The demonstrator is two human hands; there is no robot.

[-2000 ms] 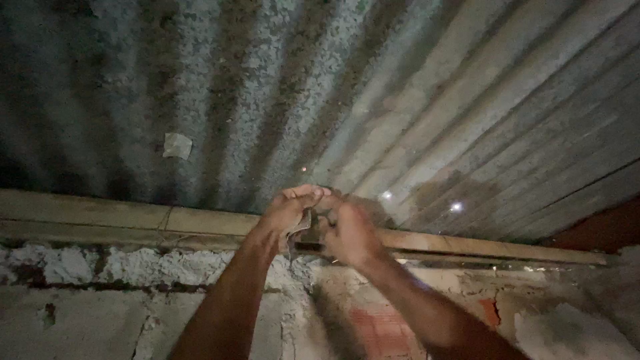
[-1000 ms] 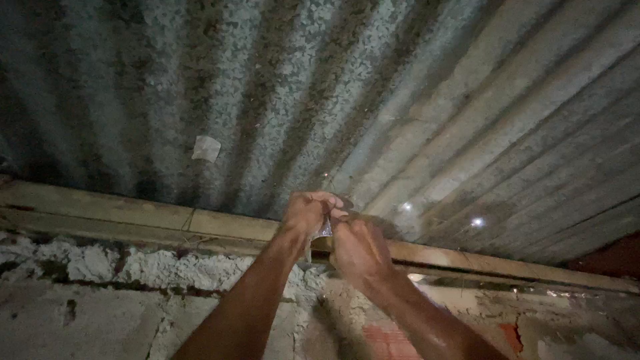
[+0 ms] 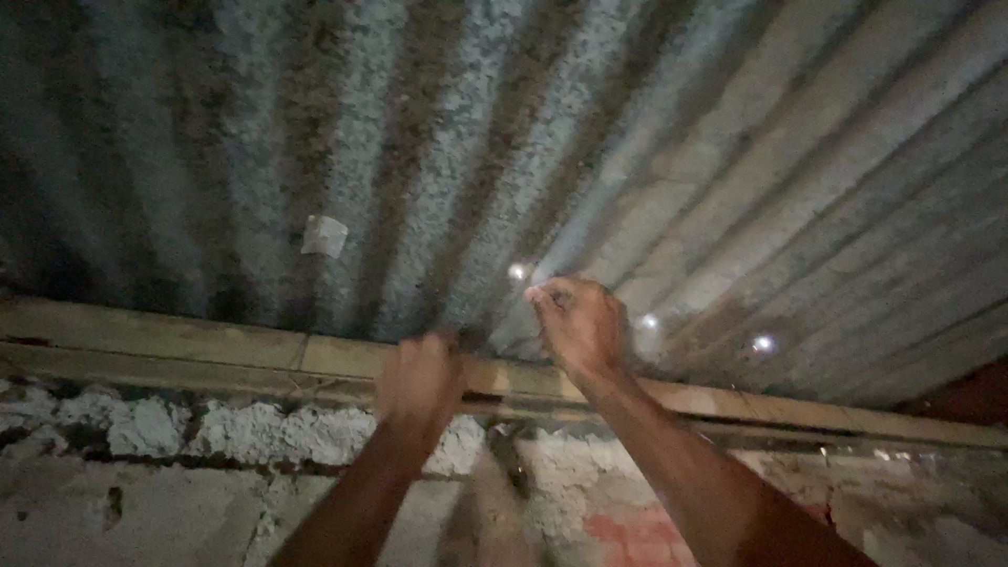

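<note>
My right hand (image 3: 581, 319) is raised close to the corrugated metal roof sheet (image 3: 441, 142), its thumb and fingertips pinched together near a bright spot of light on the sheet. Whether something small sits in that pinch cannot be told. Lower and to the left, my left hand (image 3: 421, 382) is blurred, with its fingers curled in front of the wooden beam (image 3: 213, 339). What the left hand may hold is hidden. A small pale patch (image 3: 324, 236) sticks to the roof sheet, up and left of both hands.
Below the beam runs a rough wall (image 3: 189, 512) with a ragged band of mortar (image 3: 276, 433) along its top and a reddish brick area (image 3: 638, 535). The roof slopes low over the beam. Bright light spots (image 3: 762, 343) show on the sheet at right.
My hands were together at the beam with a thin, pale piece between them; now they are apart. The right hand has moved up to the roof sheet, the left hand down and left.
</note>
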